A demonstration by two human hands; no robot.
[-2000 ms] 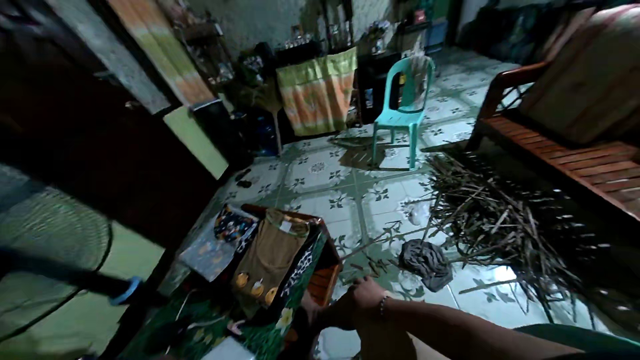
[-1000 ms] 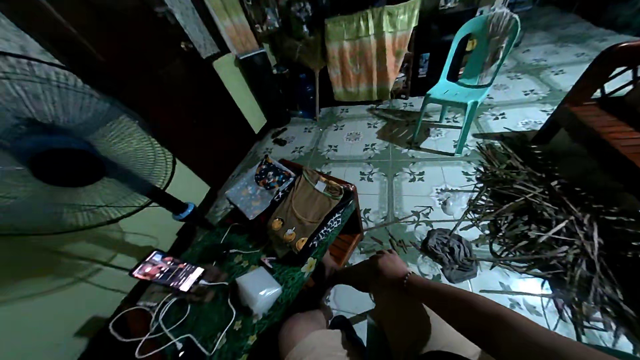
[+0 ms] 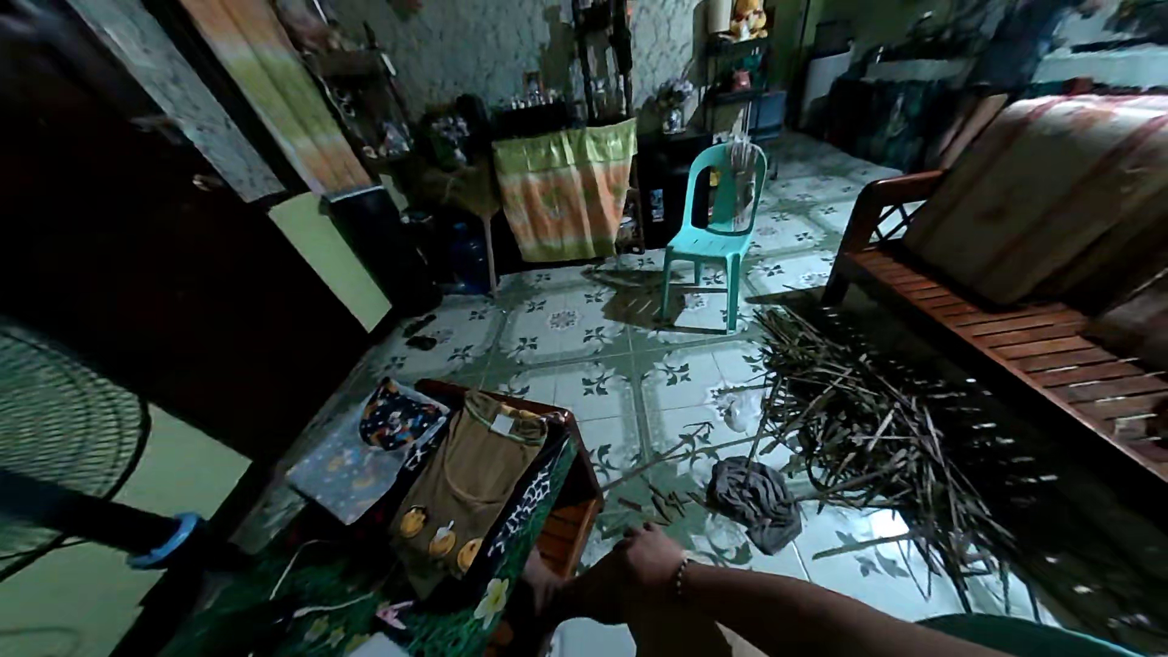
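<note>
My right hand (image 3: 650, 558), with a beaded bracelet at the wrist, rests low in the middle of the view, its fingers bent over a dark area by my leg; whether it holds anything is unclear. A hand or foot shows dimly at its left beside the wooden bench, and my left hand cannot be made out for certain. Just left lies a folded brown shirt (image 3: 470, 465) with round yellow prints, next to a small dark patterned cloth (image 3: 401, 418) and a light blue-grey cloth (image 3: 351, 470). A crumpled grey cloth (image 3: 753, 497) lies on the tiles to the right.
Dried leaf strips (image 3: 876, 429) are heaped on the floor before a slatted wooden bench (image 3: 1031, 333). A green plastic chair (image 3: 716, 239) stands farther back, near a cabinet with an orange and green curtain (image 3: 568, 196). An electric fan (image 3: 68, 438) stands at the left.
The view has swung about, and the phone and most of the white cable seen one second ago are out of frame. My right hand stays low near my leg.
</note>
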